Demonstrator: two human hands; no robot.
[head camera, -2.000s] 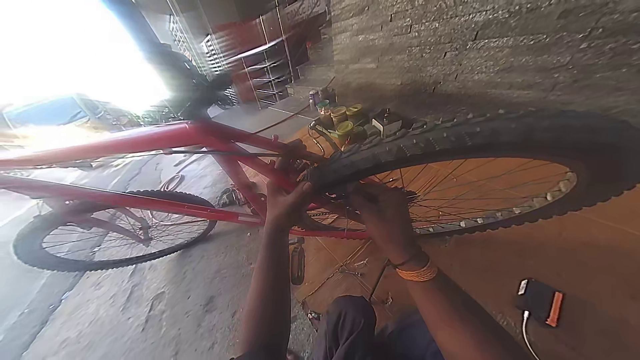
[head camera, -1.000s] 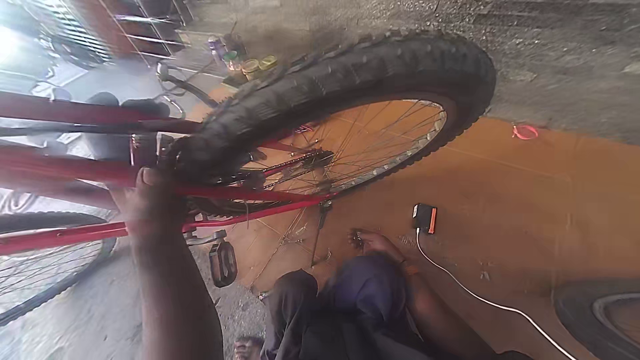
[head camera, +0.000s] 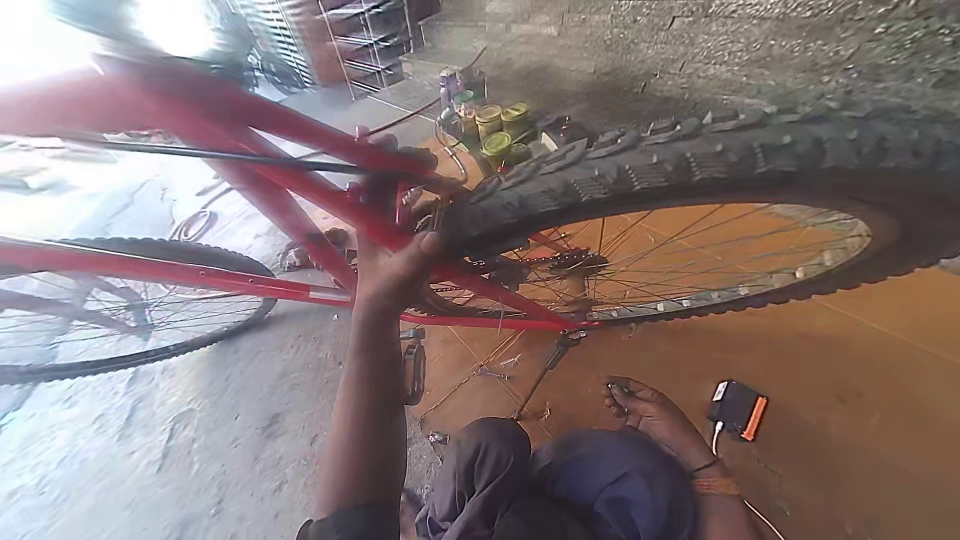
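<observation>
A red bicycle frame (head camera: 300, 202) crosses the left and middle of the view, with its rear wheel's knobby tire (head camera: 637, 169) reaching to the right edge. My left hand (head camera: 394, 270) grips the frame tubes just in front of that tire, thumb on top. Low over the floor, beside my knee, is my right hand (head camera: 637, 409), its fingers curled around a small dark object that is too small to name. The rear sprockets (head camera: 577, 261) show through the spokes, and the kickstand (head camera: 544, 375) points down to the floor. A pedal (head camera: 414, 367) hangs beside my left forearm.
Several tubs with yellow-green lids (head camera: 496, 142) stand by the stone wall (head camera: 720, 45). A black and orange device (head camera: 739, 410) with a white cable (head camera: 761, 517) lies on the orange floor at right. The front wheel (head camera: 150, 352) is at far left. A wrench (head camera: 491, 373) lies near the kickstand.
Two seconds ago both hands were at the frame and rear wheel; my right hand has since come away, down beside my knee. My left hand remains on the frame. The view has shifted.
</observation>
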